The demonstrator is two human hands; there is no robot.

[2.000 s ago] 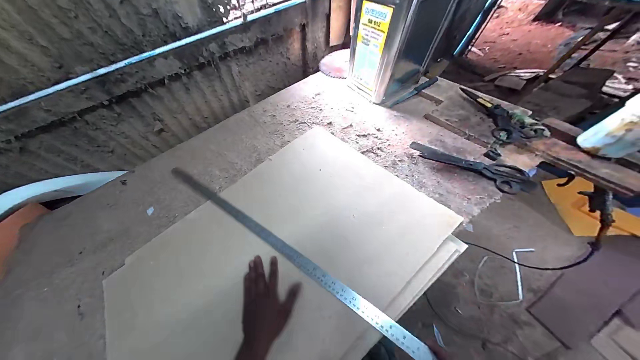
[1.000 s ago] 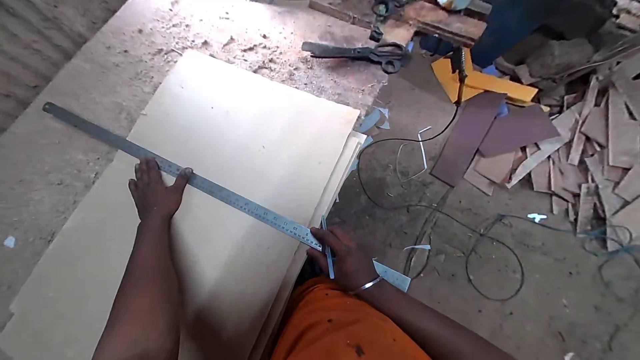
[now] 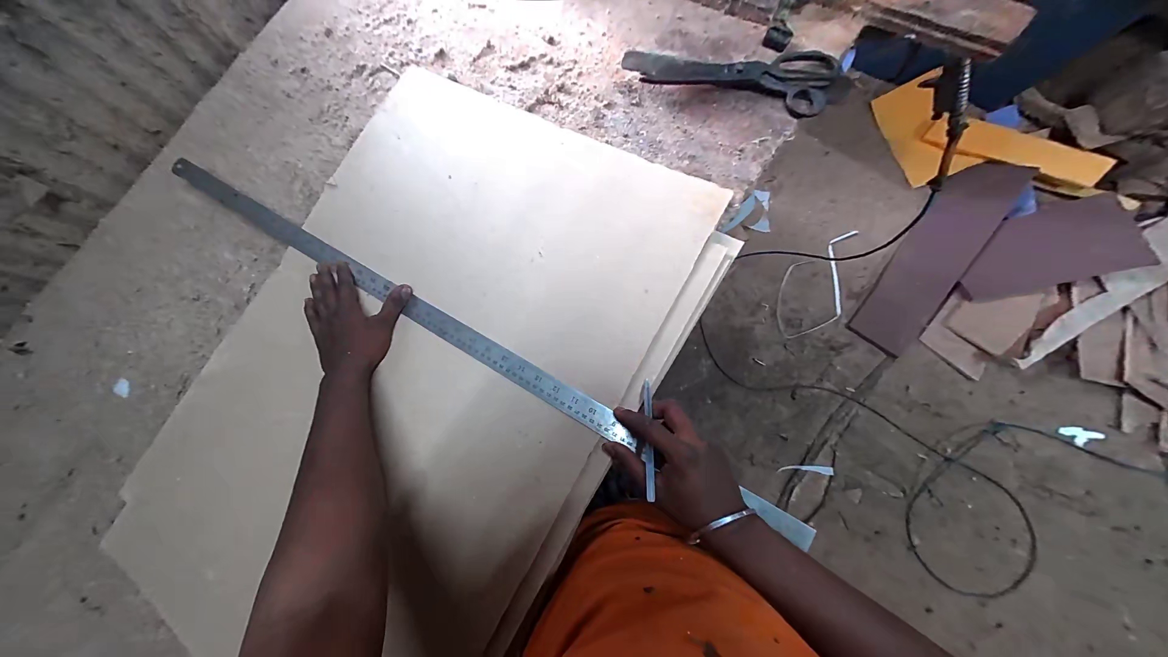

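Note:
A long steel ruler [image 3: 474, 345] lies slantwise across a stack of pale cardboard sheets [image 3: 538, 237], its far end reaching past their left edge over the work surface. My left hand [image 3: 351, 319] rests on the top sheet, fingertips and thumb touching the ruler's near edge. With my right hand [image 3: 680, 461] I grip the ruler's near end at the sheets' right edge. A thin, pen-like metallic stick [image 3: 649, 443] is held between the fingers of that same hand.
Large black-handled shears [image 3: 739, 75] lie beyond the sheets on the dusty work surface [image 3: 265, 119]. To the right, a black cable [image 3: 849, 397] loops over the ground near brown and yellow sheet offcuts [image 3: 949, 255]. A corrugated wall [image 3: 82, 82] stands at upper left.
My left hand, off the ruler two seconds ago, now touches it. The right hand has come fully into view at the ruler's near end. The view has swung down and to the right.

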